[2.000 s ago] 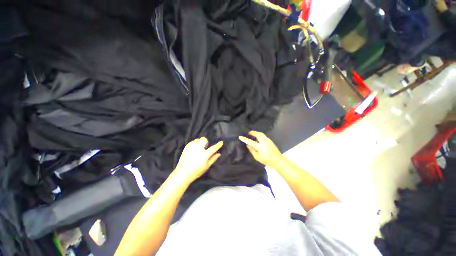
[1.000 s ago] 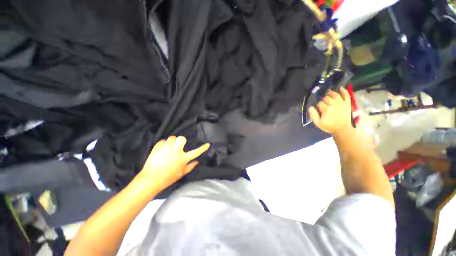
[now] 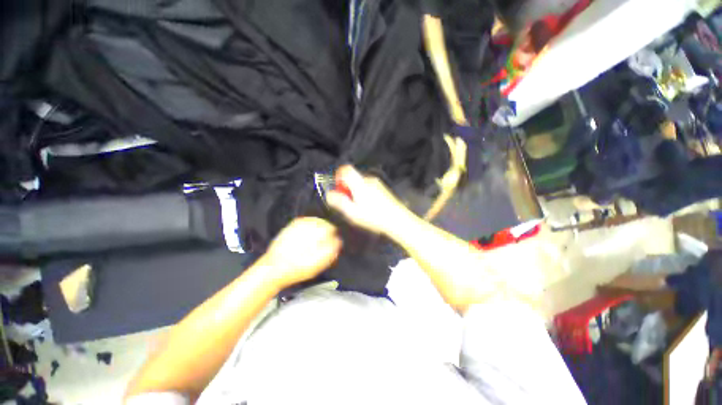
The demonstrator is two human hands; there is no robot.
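The black garment (image 3: 277, 166) lies heaped across the table in front of me. My right hand (image 3: 362, 198) is closed around the steam iron (image 3: 342, 188), of which a red spot and a bit of bright metal edge show over the cloth. The rest of the iron is hidden by my hand. My left hand (image 3: 305, 247) is on the garment near my body, fingers curled; whether it grips the cloth cannot be told. A white strip edged in black (image 3: 229, 219) lies left of my hands.
The grey pressing bar (image 3: 103, 224) lies at left, with a beige block (image 3: 77, 288) on the dark table pad (image 3: 158, 289). The tan hose (image 3: 445, 71) hangs down right of the garment. A red-edged piece (image 3: 507, 236) is at the table's right end. Red stool or crate (image 3: 584, 323) at right.
My right hand has taken the steam iron from the right end of the table and brought it left onto the garment. The hose came along. My left hand's fingers have curled in.
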